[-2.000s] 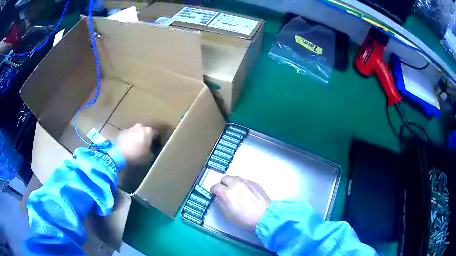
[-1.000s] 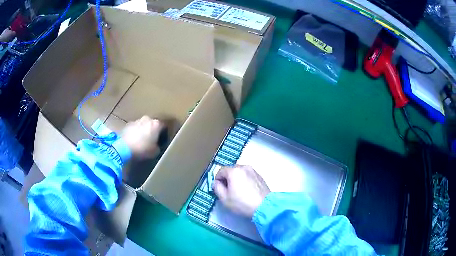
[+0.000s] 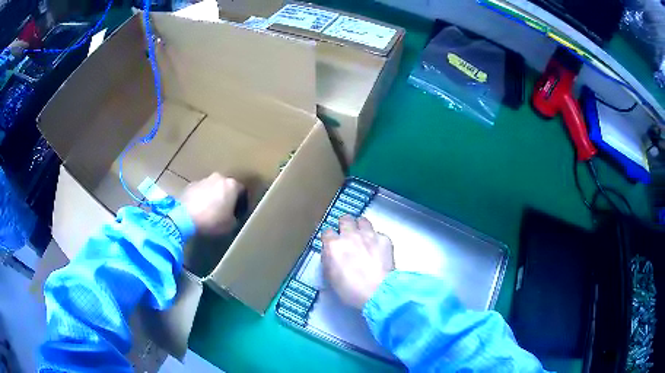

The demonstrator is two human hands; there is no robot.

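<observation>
A shallow silver metal tray (image 3: pixel 430 255) lies on the green mat. Green circuit board modules (image 3: pixel 297 301) lie in a row along its left edge, with a bare gap between the upper and lower groups. My right hand (image 3: pixel 357 258) is over the tray's left side, its fingertips at the upper group; I cannot tell whether it holds a module. My left hand (image 3: pixel 213 204) is inside the open carton (image 3: pixel 281 218), near its right wall. Dark finger covers show on it, and its fingertips and anything in them are hidden.
A closed carton (image 3: pixel 354 80) stands behind the open one. A zip bag (image 3: pixel 459 84), a red gun-shaped tool (image 3: pixel 565 109) and a blue stand (image 3: pixel 616 138) are at the back right. A black flat panel (image 3: pixel 554 280) and a black bin of small pieces (image 3: pixel 642 313) are at right.
My right hand has moved up along the tray's left edge from the lower modules to the upper group. The gap between the groups now shows bare tray. My left hand stays in the carton.
</observation>
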